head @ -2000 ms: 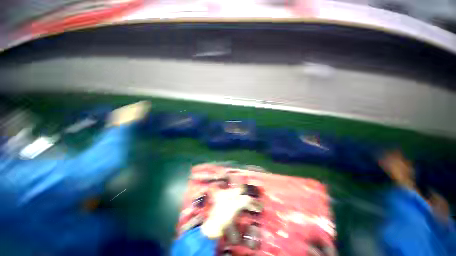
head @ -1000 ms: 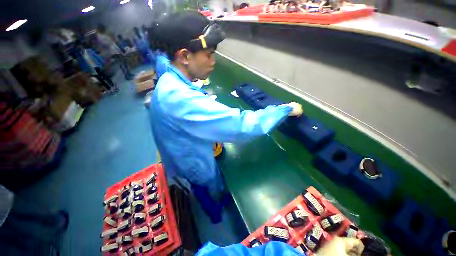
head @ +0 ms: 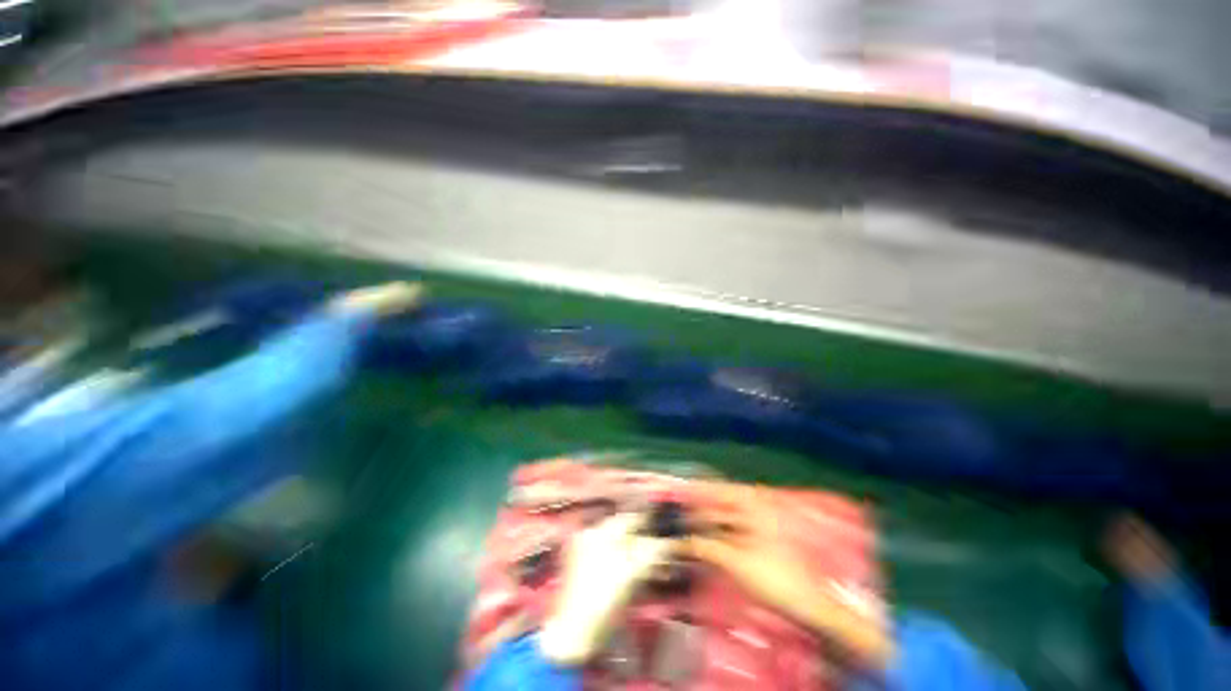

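Observation:
The picture is strongly blurred. A red tray [head: 844, 540] lies on the green surface in front of me, with several dark watch-like pieces in its left and lower part. My left hand [head: 597, 587], in a pale glove, is over the tray's left half. My right hand [head: 783, 574], looking bare, reaches in from the right. The fingertips of both hands meet at a small dark watch-like piece [head: 667, 518] over the tray's upper middle and appear to hold it. Blur and fingers hide the exact grip.
A row of dark blue holders [head: 560, 367] runs behind the tray on the green belt [head: 446, 473], below a grey panel. A neighbour's blue sleeve [head: 203, 432] and hand reach to the row at left. Another person's hand [head: 1138, 547] shows at right. A white shelf is above.
The view has swung from the neighbour and floor at left back to the tray. My right hand now shows over the tray, beside my left hand; it was not visible before.

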